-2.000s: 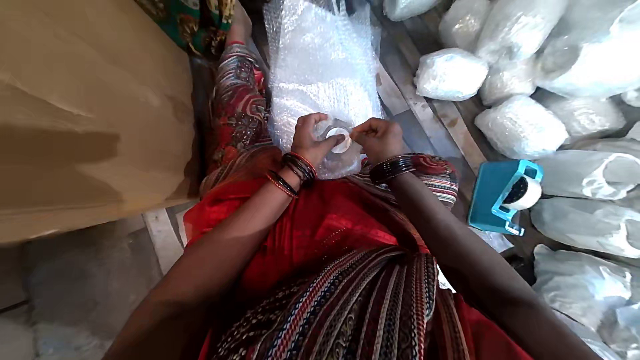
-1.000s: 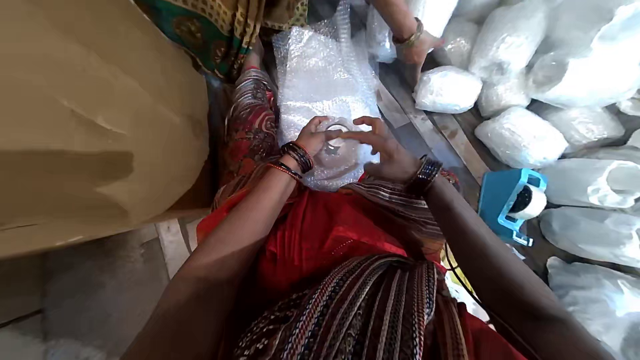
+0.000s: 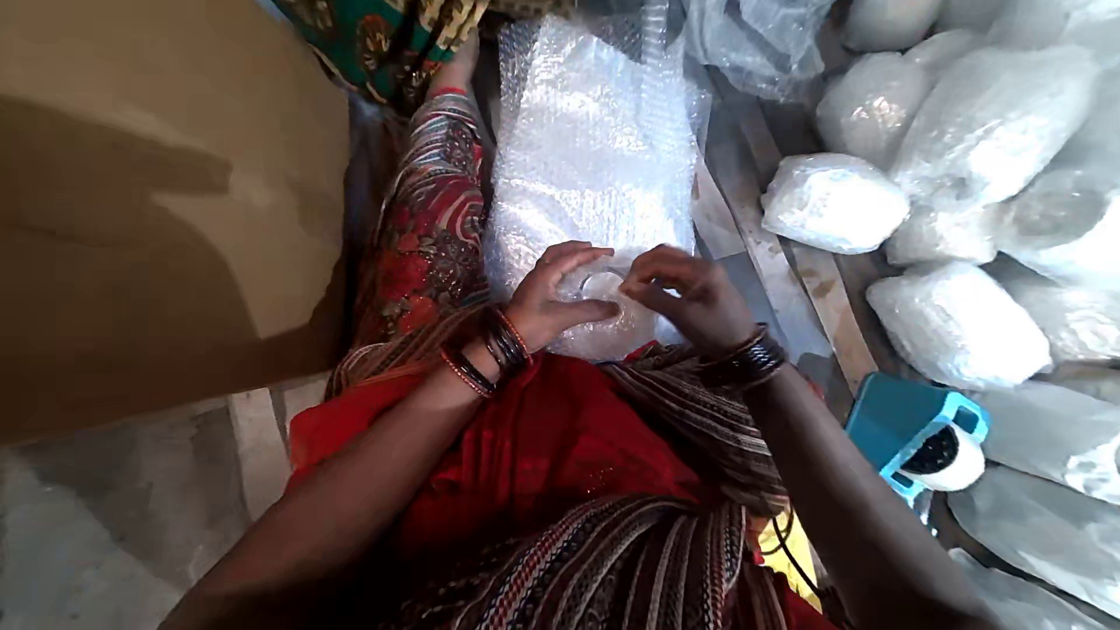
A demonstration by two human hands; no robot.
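A stack of clear bubble wrap sheets [image 3: 604, 149] stretches away from my lap. On its near end lies a round clear object [image 3: 604, 328], perhaps glass, with a small circular top; its exact kind I cannot tell. My left hand [image 3: 564, 293] curves around the object's left side, thumb and fingers spread at the circular top. Just right of that top is my right hand [image 3: 687, 293], its thumb and fingertips drawn close together; whether something thin is between them I cannot tell.
A teal tape dispenser [image 3: 901, 416] with a roll stands at my right. Several bubble-wrapped bundles [image 3: 836, 203] are piled beyond it. A large cardboard box [image 3: 175, 219] rises at the left. Patterned green cloth [image 3: 376, 44] of another person shows at the top left.
The co-worker's arm that reached in at the top right a second ago is out of view. My right hand's fingers, spread then, are now drawn together beside the circular top.
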